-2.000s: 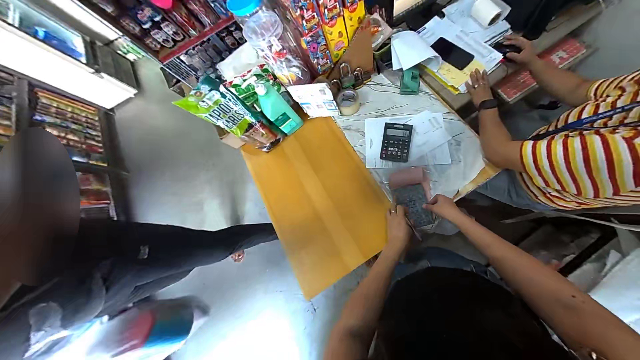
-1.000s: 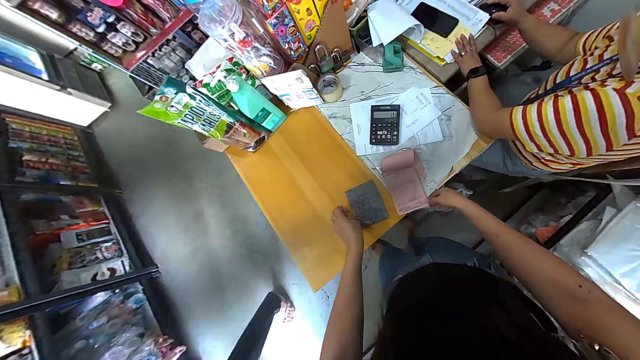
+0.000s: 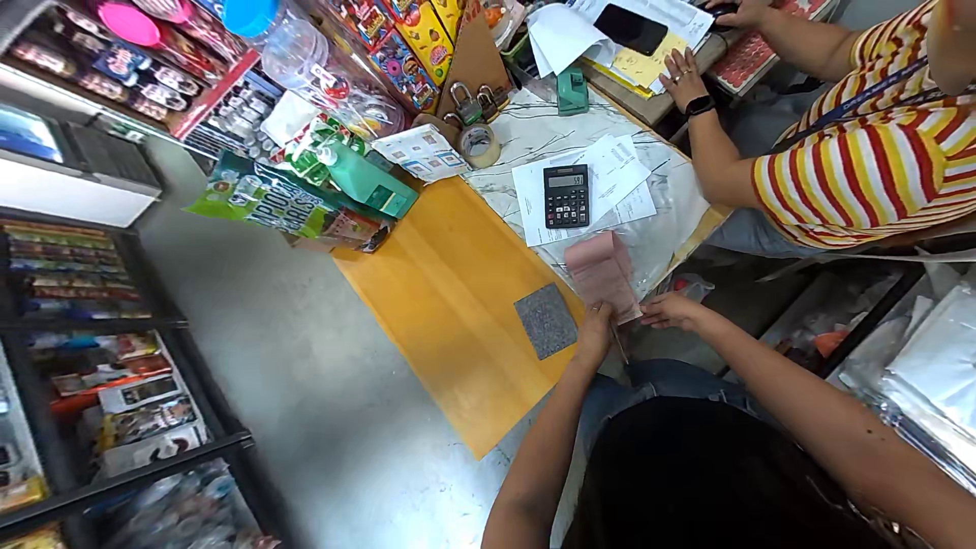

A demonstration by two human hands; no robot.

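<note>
A pink paper pad (image 3: pixel 602 274), its top sheets folded back, lies at the table's near edge, partly over the marbled cover. My left hand (image 3: pixel 597 335) grips its lower left edge, with a thin pen-like item (image 3: pixel 619 345) by the fingers. The fingertips of my right hand (image 3: pixel 675 311) are at the pad's lower right corner; whether they pinch it I cannot tell. A dark grey square sheet (image 3: pixel 547 321) lies flat on the yellow tabletop, left of the pad. Beyond the pad, a black calculator (image 3: pixel 566 197) rests on white printed papers (image 3: pixel 621 171).
Tape roll (image 3: pixel 479 146), padlocks (image 3: pixel 467 103), green hole punch (image 3: pixel 572 91), green bottle (image 3: pixel 370 179) and snack packet (image 3: pixel 259 202) stand at the far side. A person in a striped shirt (image 3: pixel 854 168) sits at right, one hand on papers by a phone (image 3: pixel 630 30).
The grey sheet, held in my hands two seconds ago, now lies on the yellow tabletop. My left hand has let go of it and moved right to the pink pad.
</note>
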